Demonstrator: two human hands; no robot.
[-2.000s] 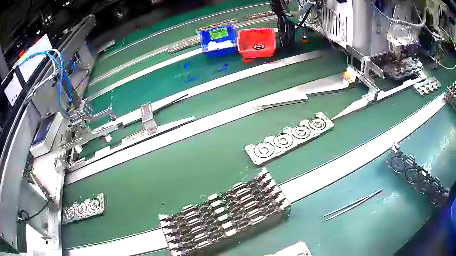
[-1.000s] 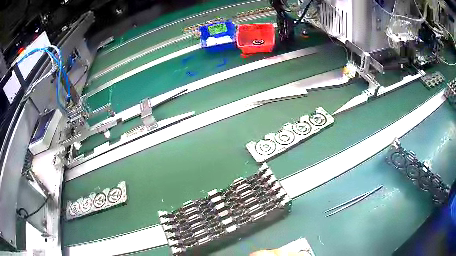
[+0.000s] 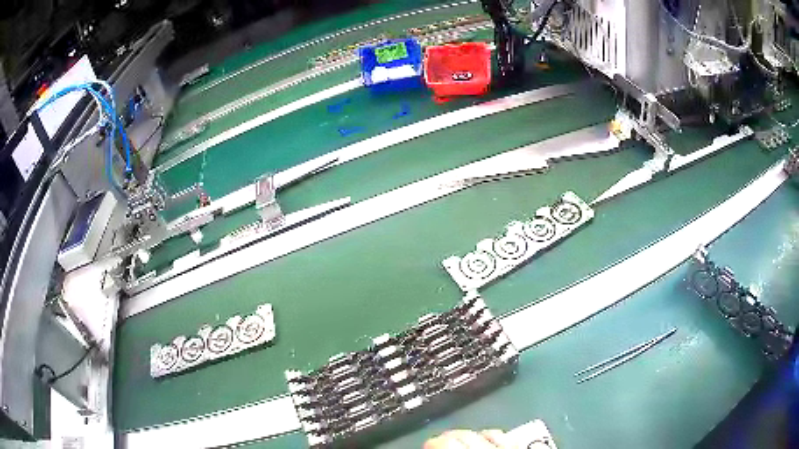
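Note:
A few bare fingers, likely my left hand [image 3: 460, 439], show at the bottom edge, cut off. They are at the left end of a pale fixture [image 3: 533, 434], also cut off; the grip is hidden. My right hand is not in view. A block of stacked fixtures [image 3: 403, 373] sits near centre across a pale guide rail. One silver fixture with four ring nests [image 3: 521, 239] lies on the green conveyor behind the stack. Another four-ring fixture [image 3: 213, 342] lies on the belt at left. Thin tweezers [image 3: 625, 354] lie right of the stack.
A dark openwork fixture [image 3: 736, 302] lies at the right. A blue bin [image 3: 390, 68] and a red bin [image 3: 457, 72] stand at the far side. A metal positioning mechanism [image 3: 144, 215] is at left, machine housing [image 3: 648, 48] upper right. Something blue shows at the right edge.
The left four-ring fixture has moved right along the belt. Fingers have appeared at the bottom edge beside the cut-off fixture. The stack and tweezers have not visibly moved on the surface.

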